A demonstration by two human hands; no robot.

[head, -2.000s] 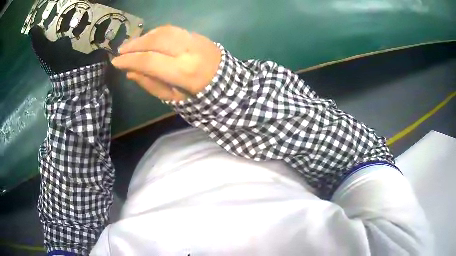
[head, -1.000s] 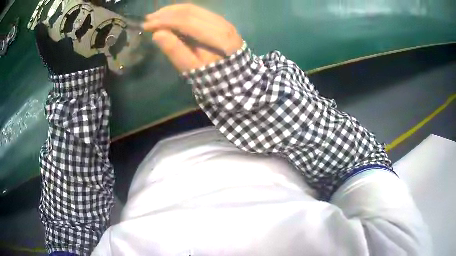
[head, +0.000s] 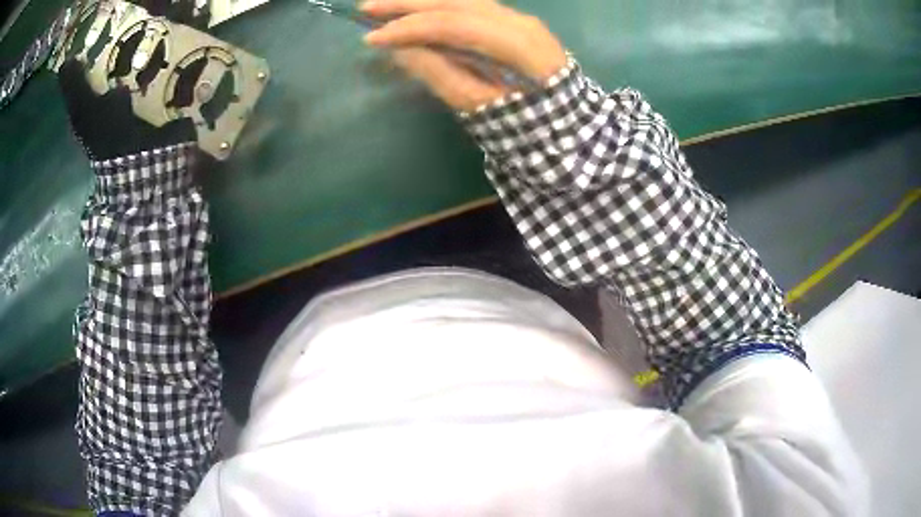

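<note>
A silver-beige metal frame plate point(head: 205, 59) with a row of large rounded cutouts is tilted at the upper left. My left hand point(head: 111, 113), in a black glove, holds it from below; the fingers are mostly hidden by the plate. My bare right hand point(head: 470, 42) is at the top of the picture, to the right of the plate and apart from it. It holds a slim dark hand tool point(head: 459, 50) that runs under the fingers, its thin tip pointing up and left.
The glossy green bench point(head: 353, 151) curves across the view. A pale flat piece point(head: 238, 8) is cut off by the top edge behind the plate. Another metal strip point(head: 30, 63) lies at the far left. A grey floor with a yellow line point(head: 858, 242) shows at right.
My right hand has moved up and right, away from the frame plate, with the tool. The left hand still holds the plate, now turned slightly. The pale piece has come into view behind it.
</note>
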